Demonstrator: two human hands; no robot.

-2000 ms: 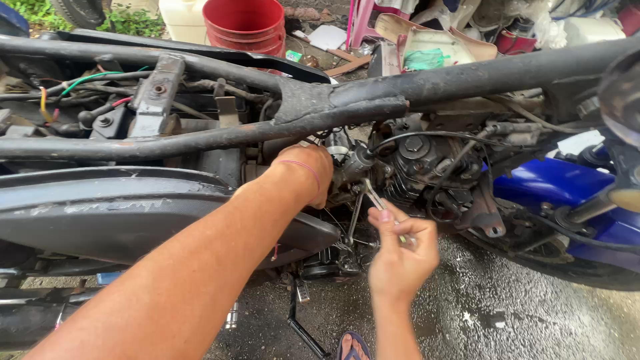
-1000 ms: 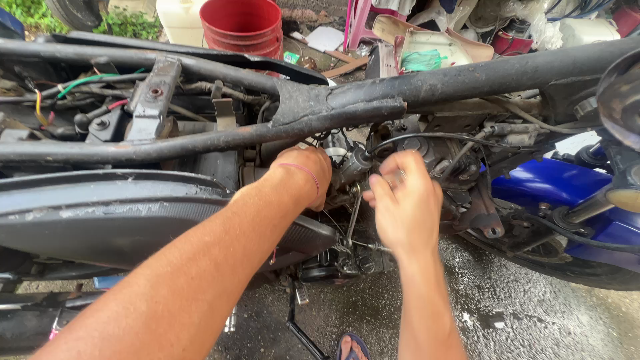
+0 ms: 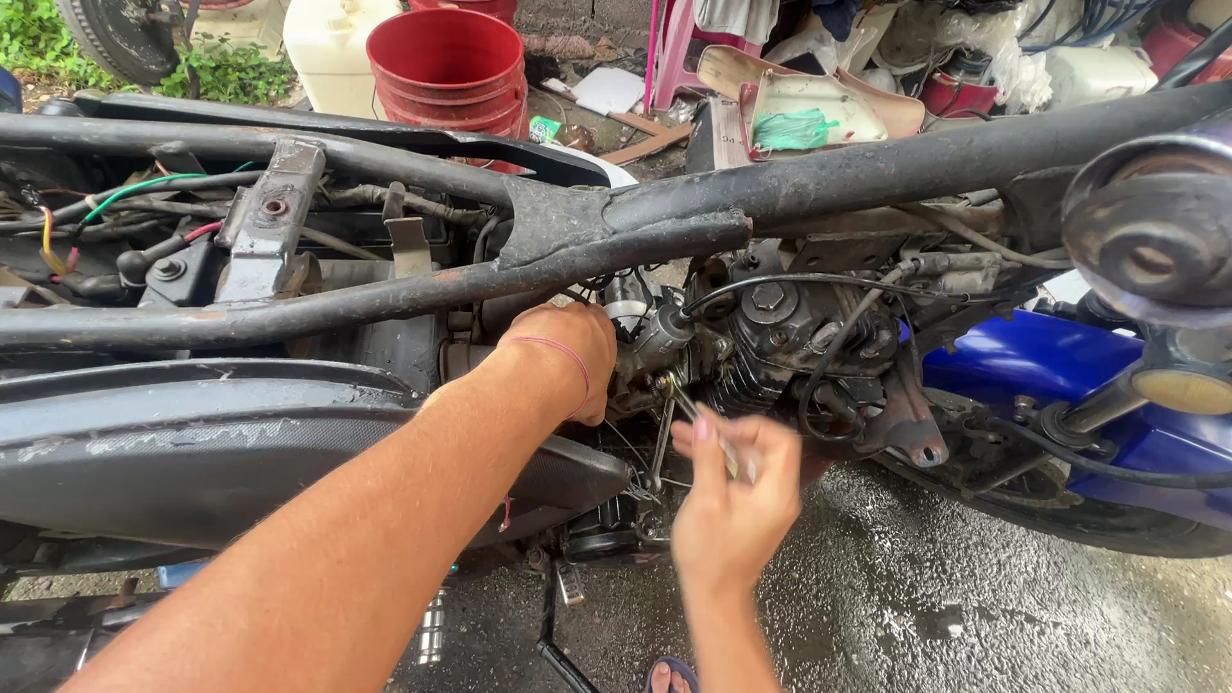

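Note:
A motorcycle's carburetor (image 3: pixel 662 337) sits beside the finned engine cylinder (image 3: pixel 756 371), below the black frame tube (image 3: pixel 828 183). My left hand (image 3: pixel 568 356) is closed at the carburetor's left side; its fingertips and whatever they grip are hidden. My right hand (image 3: pixel 736 481), somewhat blurred, pinches a slim metal wrench (image 3: pixel 685 402) between thumb and fingers. The wrench's far end meets a small fastener low on the carburetor. Another slender metal piece (image 3: pixel 662 438) stands just left of the wrench. A black cable (image 3: pixel 818 279) runs from the carburetor's top to the right.
Black side panel (image 3: pixel 241 462) lies under my left forearm. Exposed wires (image 3: pixel 115 197) are at upper left. Behind the frame stand red buckets (image 3: pixel 445 82), a white jug (image 3: pixel 332 48) and loose plastic parts (image 3: pixel 818 111). A blue fender (image 3: pixel 1039 375) is at right, a kick lever (image 3: pixel 553 626) below.
My right hand was raised over the carburetor's right side one second ago; it is now lower, with the wrench in plain view. My left hand has stayed at the same place.

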